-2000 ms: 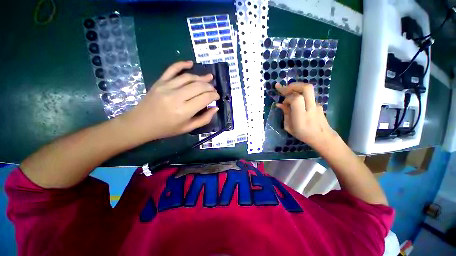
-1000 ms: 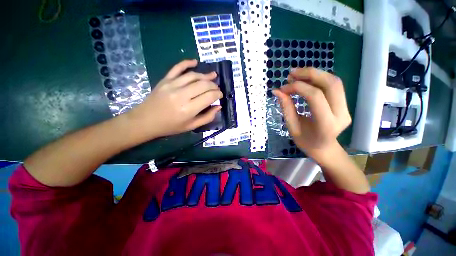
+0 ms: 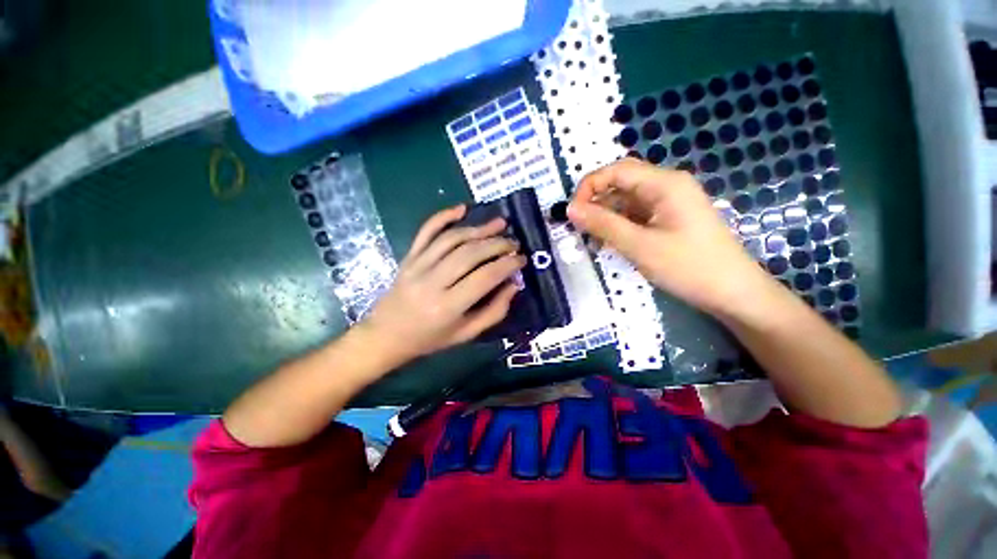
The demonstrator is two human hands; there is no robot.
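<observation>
My left hand [image 3: 454, 278] holds the black device [image 3: 538, 260] over the label sheets [image 3: 508, 153]. A small ring-like mark shows on the device's side. My right hand [image 3: 667, 229] is just right of the device, thumb and forefinger pinched on a small round black pad [image 3: 560, 211]. The device cable [image 3: 454, 395] runs toward my body and ends in a white-tipped plug. The large pad sheet [image 3: 765, 153] lies at the right, partly behind my right hand. The dot sticker strip [image 3: 585, 98] lies between it and the labels.
The small pad sheet [image 3: 348, 229] lies left of my left hand. A blue basket [image 3: 262, 126] with white sheets stands behind the labels. A yellow rubber band [image 3: 227, 173] lies at the left. The white foam tray [image 3: 940, 164] is at the far right. Part of another person's arm [image 3: 27, 459] shows at lower left.
The view has turned left, bringing the basket into sight. My right hand has moved from over the large pad sheet to beside the device, and a black pad now shows at its fingertips.
</observation>
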